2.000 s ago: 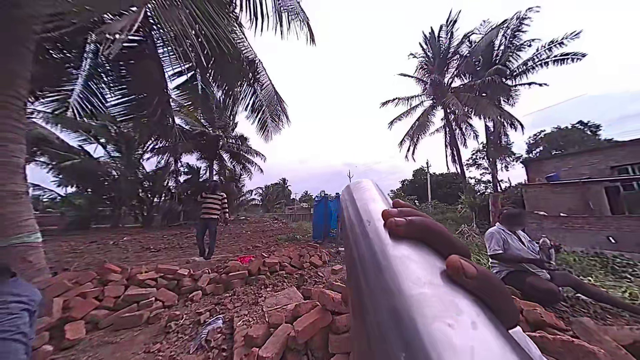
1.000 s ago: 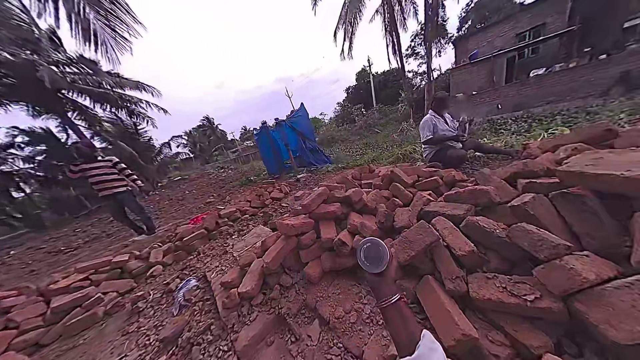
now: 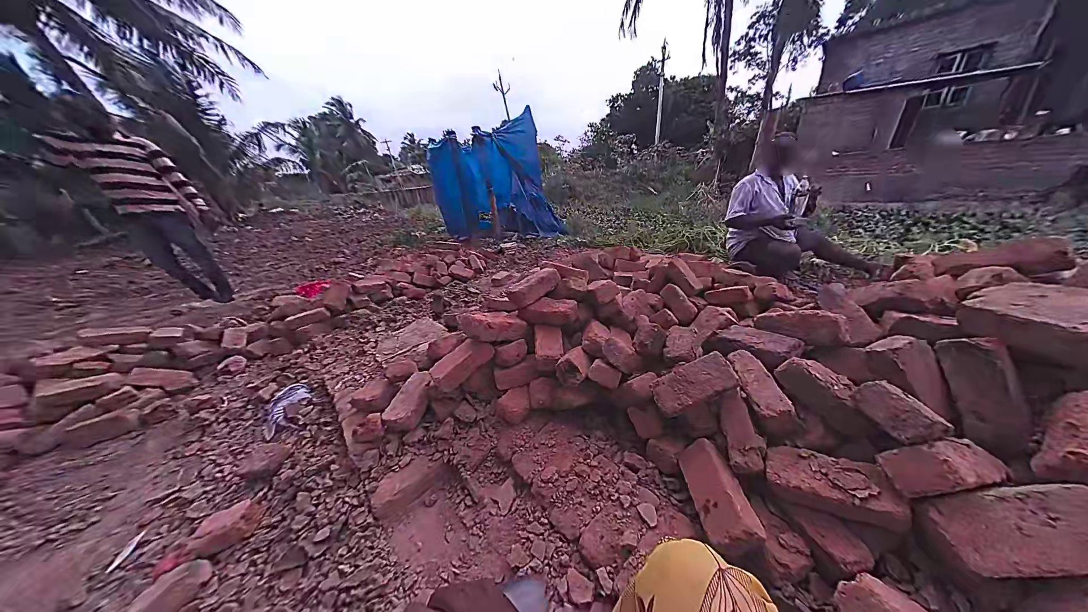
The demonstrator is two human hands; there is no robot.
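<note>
Neither of my hands shows in the head view now. At the bottom edge is yellow patterned cloth, with a dark brown piece to its left that I cannot make out. In front of them lies a heap of red bricks, loosely piled, many tilted. Broken brick and rubble cover the ground at the left of the heap. A large brick leans near the yellow cloth.
A person in a striped shirt stands at the left, beyond a low brick row. Another person sits behind the heap at the right. Blue sheeting stands farther back, and a brick building rises at the far right.
The hand and the round metal vessel, seen over the bricks a second ago, are out of view. Yellow cloth now shows at the bottom. The view has shifted.
</note>
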